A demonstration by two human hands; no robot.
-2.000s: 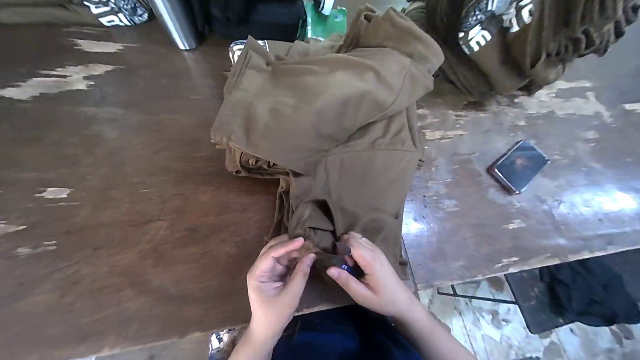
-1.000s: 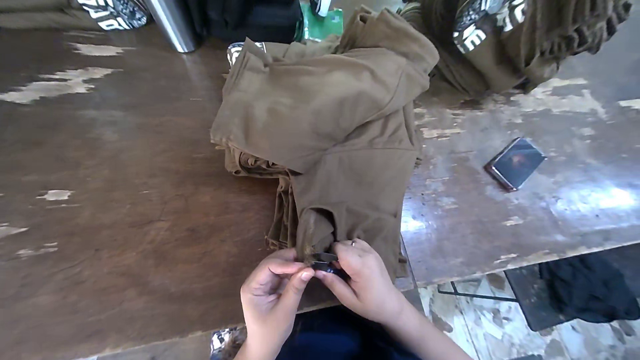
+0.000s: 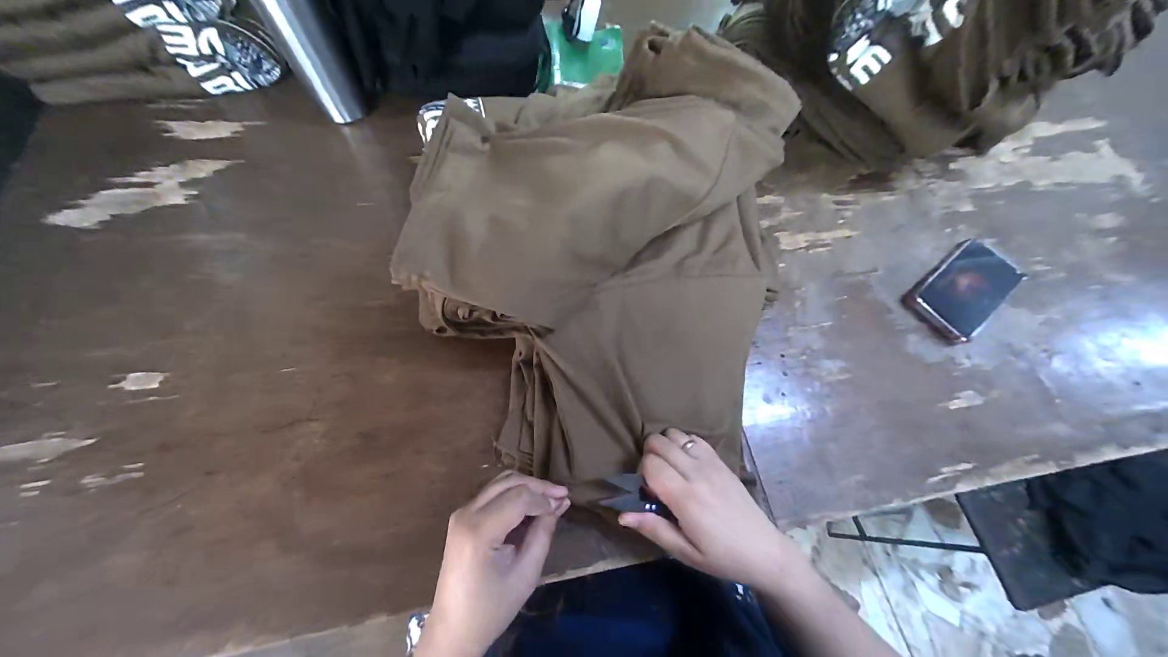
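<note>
A stack of brown cloth garments (image 3: 584, 210) lies on the worn wooden table (image 3: 274, 411), one part reaching down to the near edge. My right hand (image 3: 703, 511), with a ring on one finger, holds small thread snips (image 3: 628, 494) with dark blades pointing left, over the lower end of the cloth. Left of the blade tips, my left hand (image 3: 511, 538) has thumb and forefinger pinched together at the cloth's lower edge. Whether a thread or a bit of cloth is between them cannot be made out.
A phone (image 3: 967, 290) lies on the right of the table. At the back are a steel bottle (image 3: 310, 59), black cloth (image 3: 438, 46), a green packet (image 3: 584, 57) and more brown garments (image 3: 912, 82). A dark seat with black cloth (image 3: 1095, 529) stands beyond the near right edge.
My hands have moved apart from the close hold at the opening in the cloth. That opening no longer shows, and the snips' blades are now in plain view.
</note>
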